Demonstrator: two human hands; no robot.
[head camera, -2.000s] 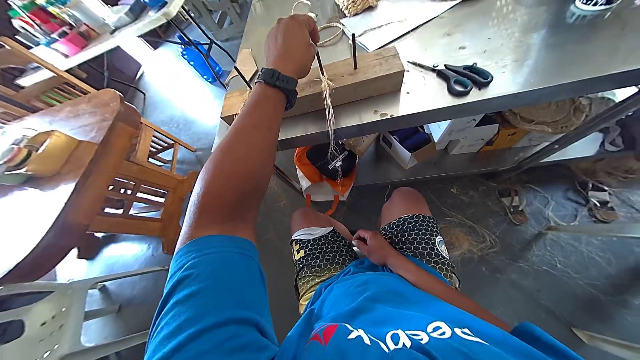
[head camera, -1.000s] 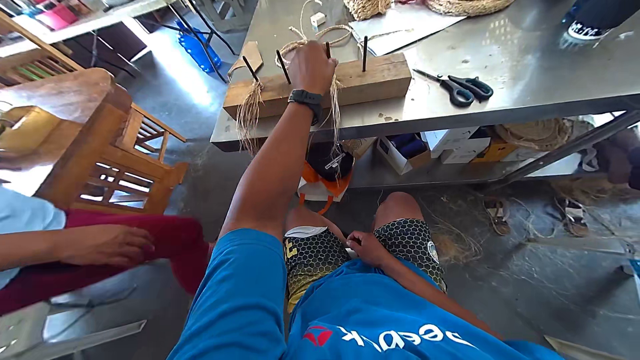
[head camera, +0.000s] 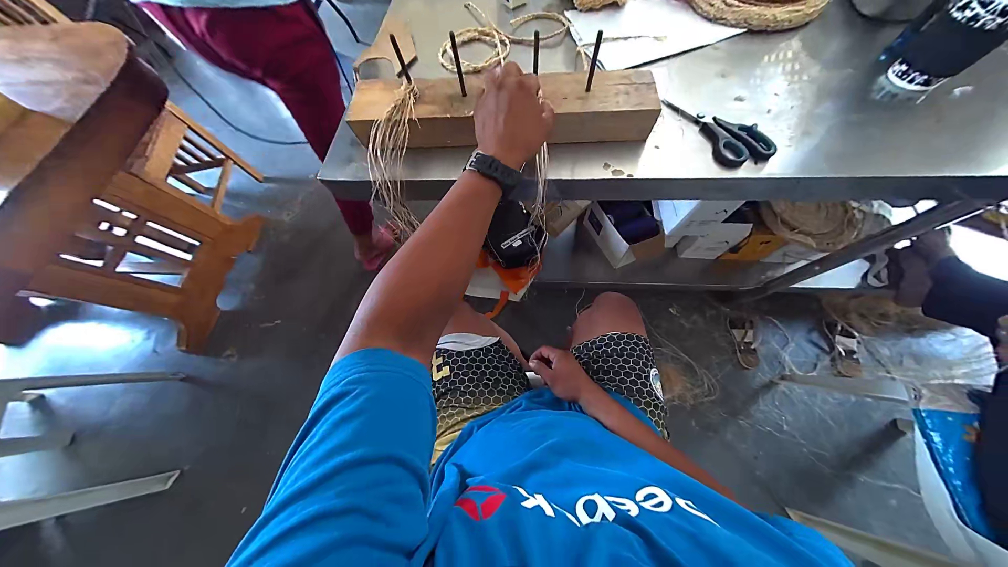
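Observation:
My left hand (head camera: 512, 114), with a dark watch on its wrist, is closed over the wooden block (head camera: 614, 118), between the second and third upright metal pegs. Pale fibre strands (head camera: 542, 169) hang just right of it over the table edge; my fingertips are partly hidden. Another bundle of loose fibres (head camera: 387, 150) hangs from the leftmost peg (head camera: 400, 59). Behind the block lies a coil of thin rope (head camera: 472, 49). Resting in my lap, my right hand (head camera: 557, 372) has curled fingers near something small and white; whether it holds that is unclear.
Black-handled scissors (head camera: 732, 142) lie right of the block on the metal table (head camera: 827, 142). Behind are a paper sheet (head camera: 646, 31), woven rings (head camera: 760, 9) and a dark bottle (head camera: 937, 43). Boxes (head camera: 701, 224) fill the shelf below. A wooden chair (head camera: 150, 244) and a person in red trousers (head camera: 260, 59) are left.
My left hand, raised above the block two seconds ago, is now low among the pegs. The person in red trousers, not seen in the oldest frame, is now at upper left. My right hand stays in my lap.

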